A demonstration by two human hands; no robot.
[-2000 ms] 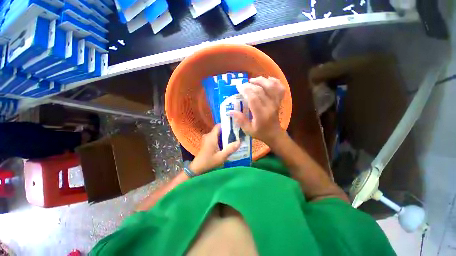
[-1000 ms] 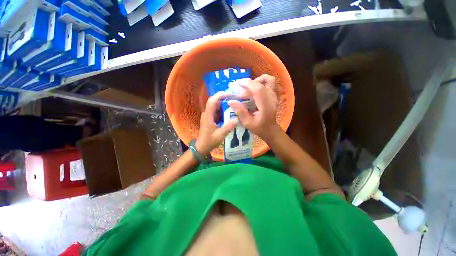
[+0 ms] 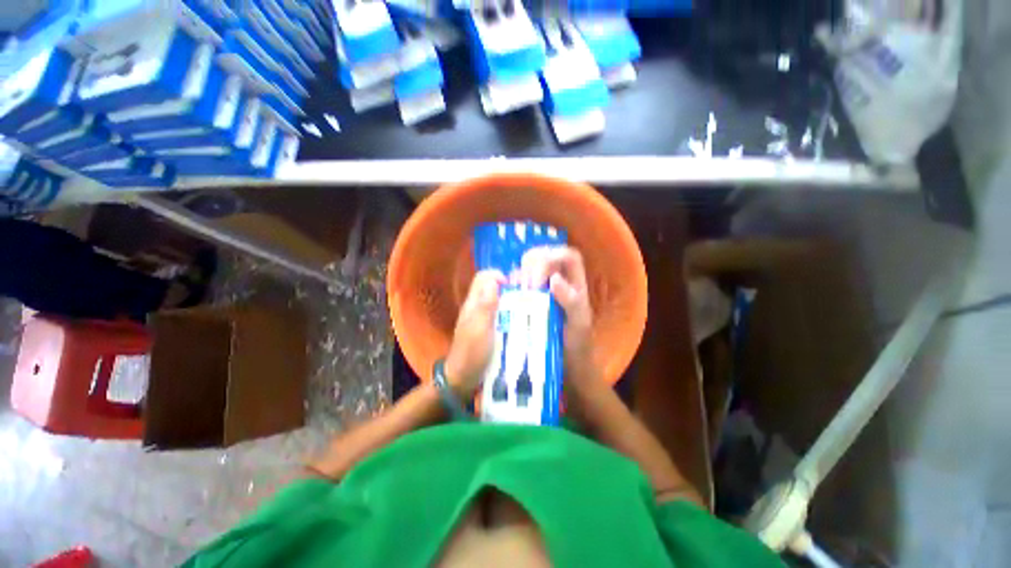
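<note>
A blue-and-white printed carton (image 3: 523, 355) lies lengthwise between my hands over the round orange basket (image 3: 412, 291), its picture of dark items facing up. My left hand (image 3: 477, 327) holds its left side, and my right hand (image 3: 563, 286) is at its upper right end with the fingers bent over the top. More blue carton pieces (image 3: 521, 234) show in the basket beyond my hands. The fingertips are blurred.
Stacked cartons (image 3: 155, 83) stand at the table's left, loose cartons (image 3: 574, 89) lie beyond its white edge (image 3: 710, 170), with white scraps and a plastic bag (image 3: 896, 89) at right. A brown box (image 3: 227, 377) and red stool (image 3: 72, 372) are on the floor.
The view has tilted up, showing more of the table and the plastic bag. My right hand has closed in at the carton's upper end, and more of the carton's printed face shows.
</note>
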